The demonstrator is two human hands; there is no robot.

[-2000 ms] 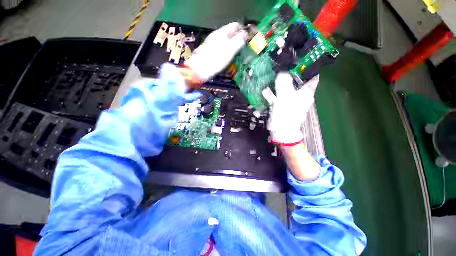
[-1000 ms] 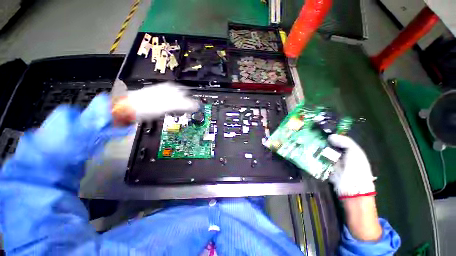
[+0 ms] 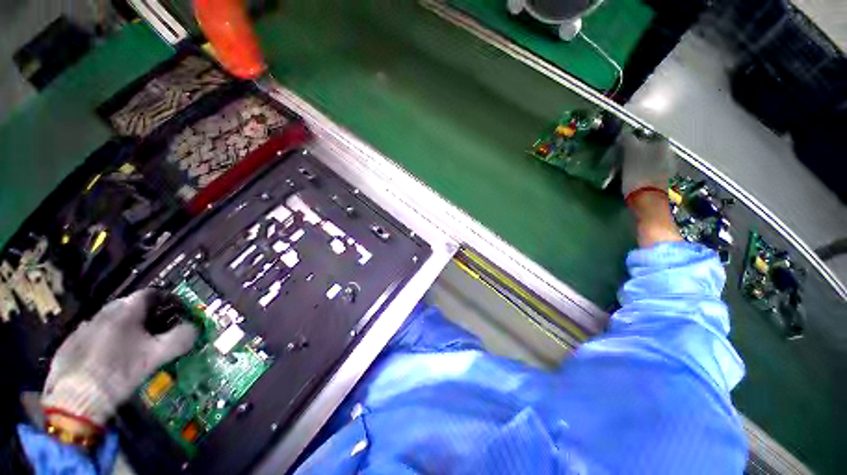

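The black carrier fixture (image 3: pixel 371 255) lies on the metal table. One green circuit board (image 3: pixel 218 371) sits in its left part; the other part shows pale cut-outs. My left hand (image 3: pixel 116 353), in a white-grey knit glove, is over the far left edge of that board, fingers at a black part; whether it grips is unclear. My right hand (image 3: pixel 645 167), gloved with a red cuff, reaches far over the green conveyor belt (image 3: pixel 446 130). It is at the right end of a second green circuit board (image 3: pixel 568 144); its fingertips are blurred, so the hold cannot be told.
Two more circuit boards (image 3: pixel 701 213) (image 3: pixel 773 278) lie on the belt near its far rail. Bins of small grey pieces (image 3: pixel 218 139), black-and-yellow parts (image 3: pixel 97 209) and cream pieces (image 3: pixel 32 278) stand beyond the fixture. An orange-red post (image 3: pixel 228 37) rises by the bins.
The view has turned right. My right hand has carried the board from beside the fixture out over the conveyor. My left hand remains by the seated board, now at its edge.
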